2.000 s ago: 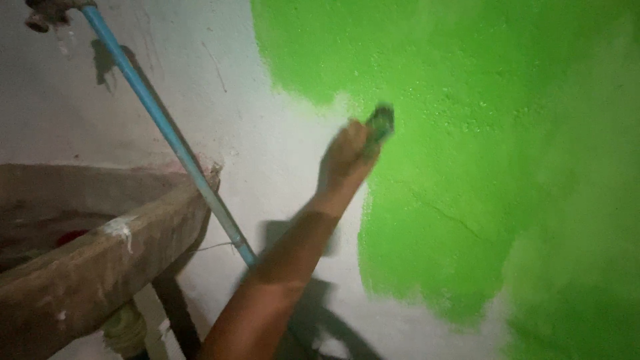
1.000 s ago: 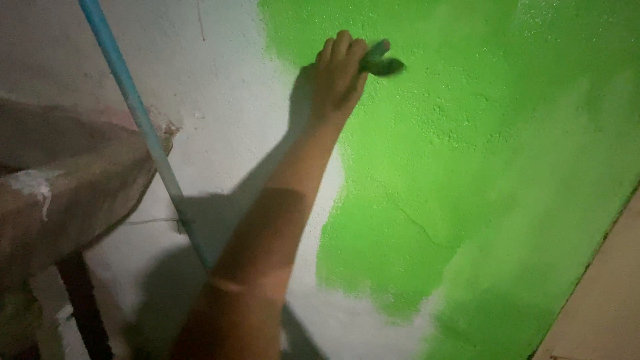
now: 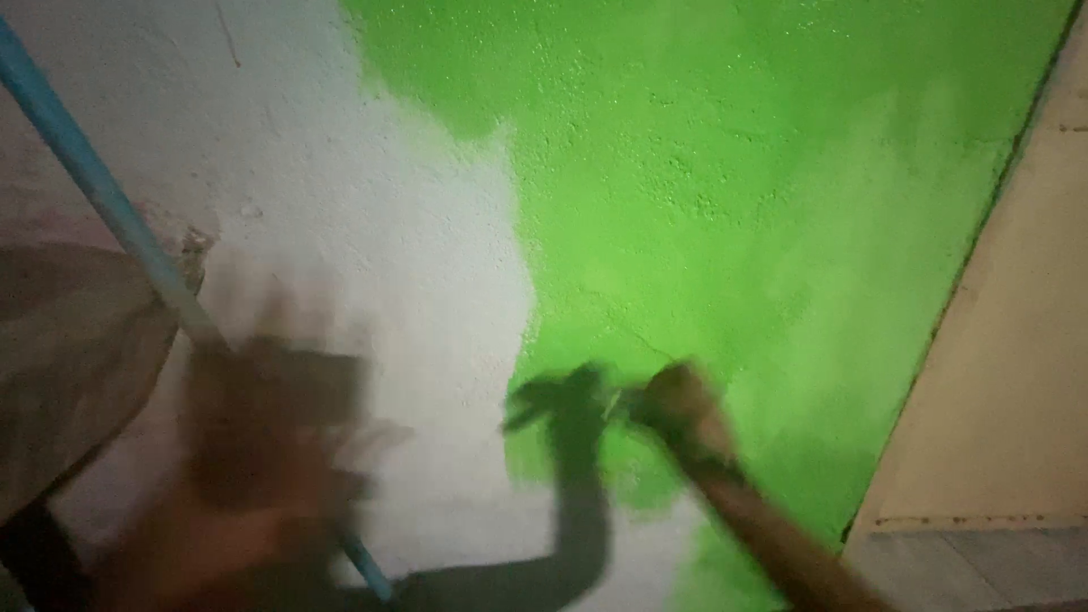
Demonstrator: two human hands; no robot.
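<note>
My right hand (image 3: 693,412), blurred, is closed around a small dark paintbrush (image 3: 627,404) in front of the lower part of the green paint (image 3: 629,229). The bristles point left and lie near the hand's own shadow; whether they touch the wall cannot be told. Over at the lower left, my left hand (image 3: 263,416) is strongly blurred, its fingers spread upward and no object visible in it. It is in front of the blue pipe (image 3: 93,170) and the bare white wall (image 3: 425,280). The green coat looks wet and glossy near the top, thinner and paler toward the right.
A worn grey basin (image 3: 76,340) juts in at the left, beside the slanting pipe. A beige panel or door (image 3: 1003,340) borders the green area at the right, above a grey surface (image 3: 977,561). Arm shadows fall across the lower wall.
Earlier, an arm from the lower left held the brush higher on the green edge. Now the brush is lower, in my right hand, which has come into view. The view has shifted right.
</note>
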